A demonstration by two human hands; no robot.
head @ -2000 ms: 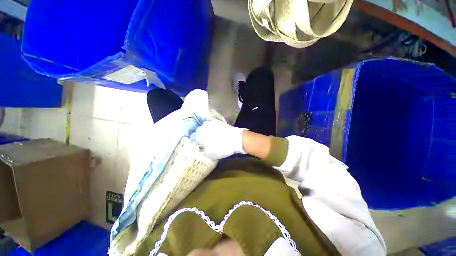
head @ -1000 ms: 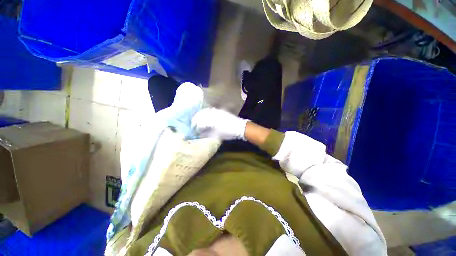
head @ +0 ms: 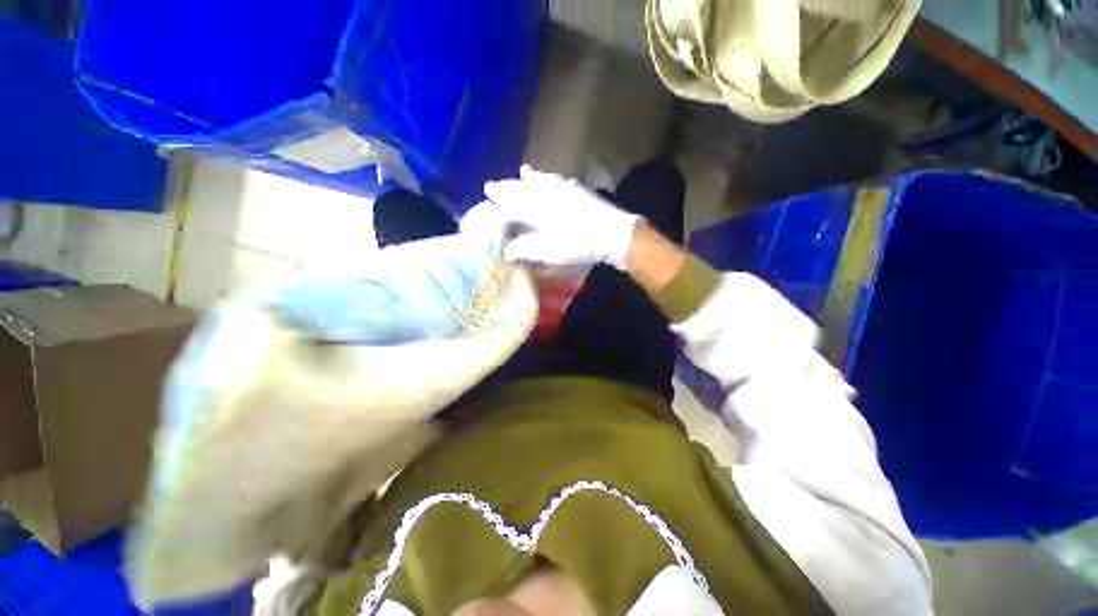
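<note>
A cream straw tote bag [head: 301, 439] lies across the left of my lap, blurred, its opening facing up and forward. Its pale blue lining [head: 349, 301] shows inside the opening. My right hand [head: 566, 223], in a white glove, pinches the bag's rim at its far right corner. A bit of white at that corner, beside the right fingers, may be my left hand [head: 482, 221]; the bag and lining hide the rest, so its grip cannot be made out. A small red thing [head: 556, 301] shows beside the bag over my dark trousers.
Blue bins stand ahead left [head: 421, 96] and at the right [head: 963, 361]. An open cardboard box [head: 120, 397] stands at the far left. Beige strap loops [head: 771, 54] hang at the top, beside a table with a red-brown edge [head: 1011, 84].
The bag has swung up and left and opened out, showing more lining. My right hand has moved up and slightly right. The red thing has come into view.
</note>
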